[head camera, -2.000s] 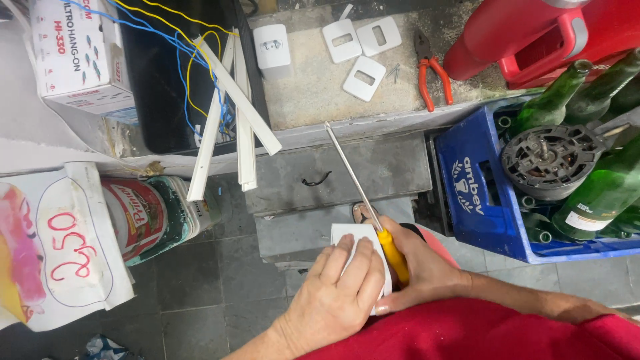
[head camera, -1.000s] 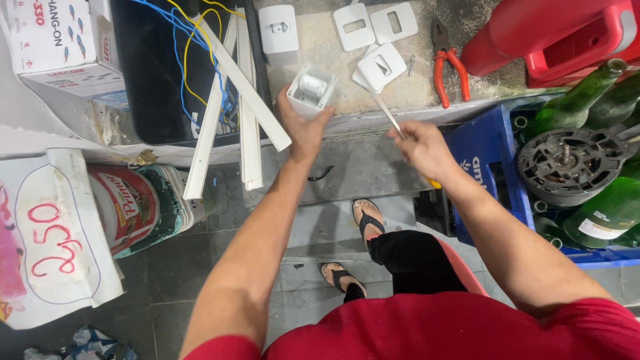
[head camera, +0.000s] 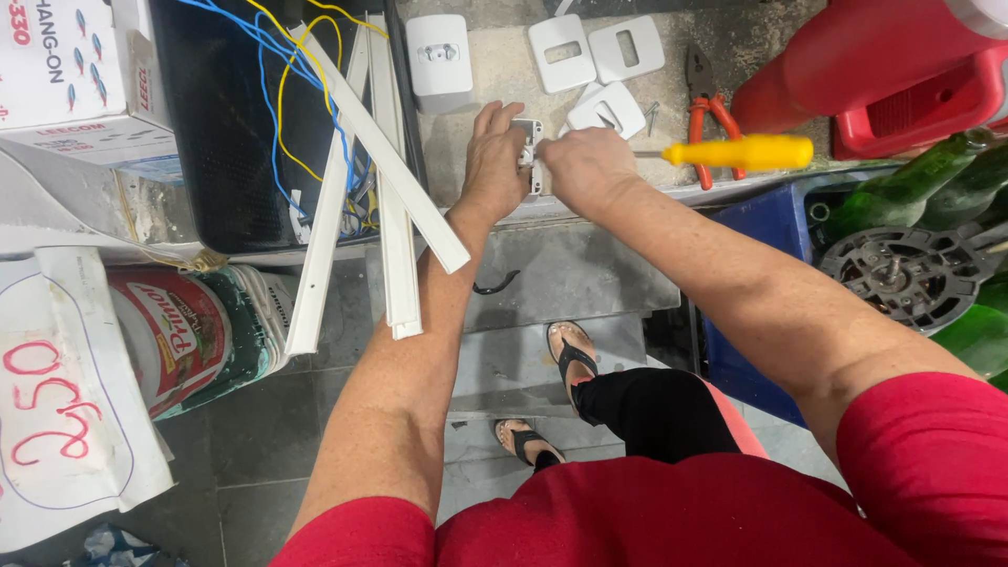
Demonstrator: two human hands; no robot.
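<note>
On the ledge my left hand (head camera: 494, 161) grips a white plastic electrical box (head camera: 538, 183), its near edge showing past my fingers. My right hand (head camera: 591, 167) touches the box's right side; a screwdriver with a yellow handle (head camera: 740, 153) lies in it, the handle pointing right and the tip hidden. Behind my hands are white cover plates (head camera: 562, 53) with rectangular openings and another plate (head camera: 606, 111) beside small screws (head camera: 652, 114). At the upper left of my hands stands a white box with an outlet socket (head camera: 439, 55). Pliers with red handles (head camera: 698, 118) lie right of the plates.
A black tray (head camera: 228, 157) holds blue and yellow wires (head camera: 279, 94); white cable trunking strips (head camera: 394, 150) jut over its edge. To the right are a red plastic container (head camera: 787, 71) and a blue crate (head camera: 748, 276) with green bottles and a motor part (head camera: 894, 272). A bucket (head camera: 177, 331) stands left.
The white box has gone from near my body onto the ledge, held there in the left hand. The screwdriver has turned, and its handle now points right.
</note>
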